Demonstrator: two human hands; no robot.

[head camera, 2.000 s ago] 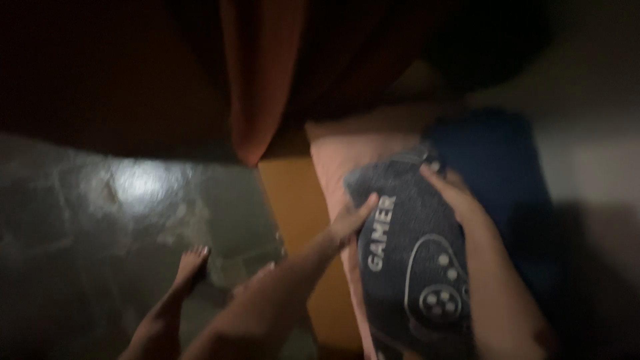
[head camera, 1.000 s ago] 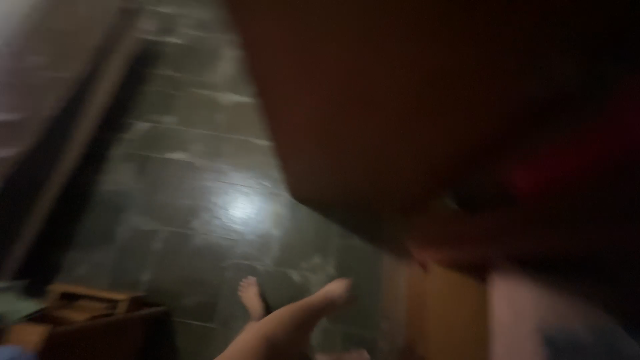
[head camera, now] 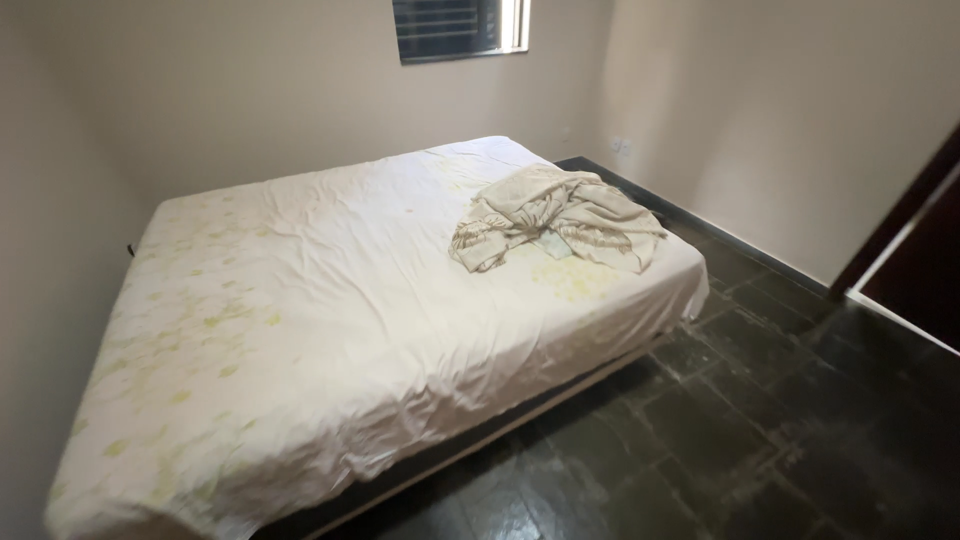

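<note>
Neither my left hand nor my right hand shows in the head view. A bed [head camera: 322,300] with a wrinkled white fitted sheet, printed with pale yellow-green patches, fills the left and middle. On its far right part lies a crumpled beige cloth [head camera: 600,217] with gathered edges. A small pale blue-green bit of fabric [head camera: 553,244] peeks out at the front of that cloth.
Dark stone tiles [head camera: 697,405] cover the floor along the bed's near and right sides. A window [head camera: 457,28] is set in the back wall. Wall outlets [head camera: 621,146] sit low on the right wall, and a dark door [head camera: 919,255] stands at the right edge.
The view has swung from a dark shelf area to the bed. Two seconds ago both hands were on a dark folded cloth with a controller print; hands and cloth are now out of view.
</note>
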